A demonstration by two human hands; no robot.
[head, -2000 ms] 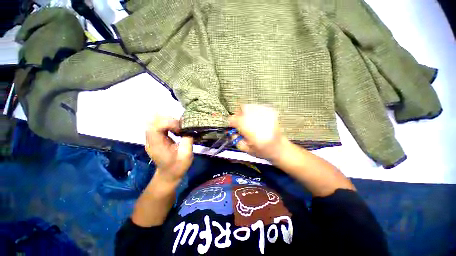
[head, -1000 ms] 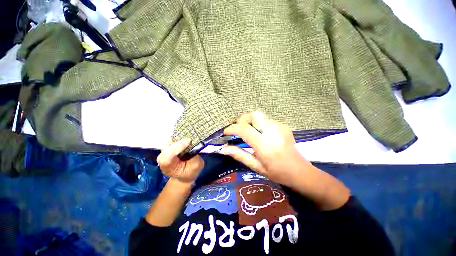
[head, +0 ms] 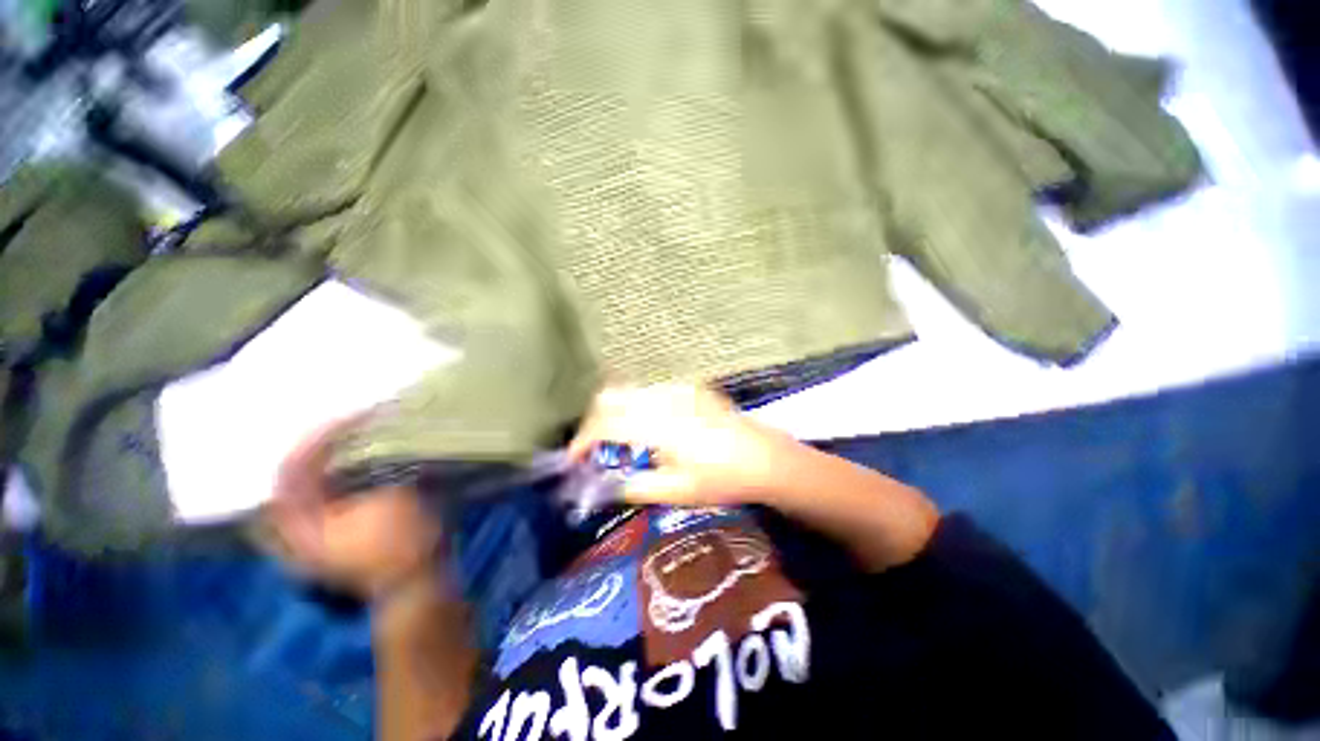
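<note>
An olive-green textured jacket (head: 680, 217) with dark edges lies spread in front of me, blurred. My left hand (head: 348, 507) is strongly blurred at the dark edge of the sleeve cuff (head: 449, 398) and appears to pinch it; the fingertips are unclear. My right hand (head: 688, 449) is at the jacket's near edge, closed around small snips (head: 623, 456) with blue showing. The snips' metal part is blurred and points left. The dark hem (head: 825, 374) runs to the right of my right hand.
Other olive garments (head: 188, 333) lie at the left, and more sleeves at the upper right. The white table (head: 1216, 290) has its near edge close to my body. Blue sheeting or floor (head: 1071, 478) shows below it. Dark and clear items are heaped at the upper left, blurred.
My left hand has moved left and slightly down with the cuff edge, away from my right hand. The sleeve end is drawn out leftward. The view has shifted and tilted.
</note>
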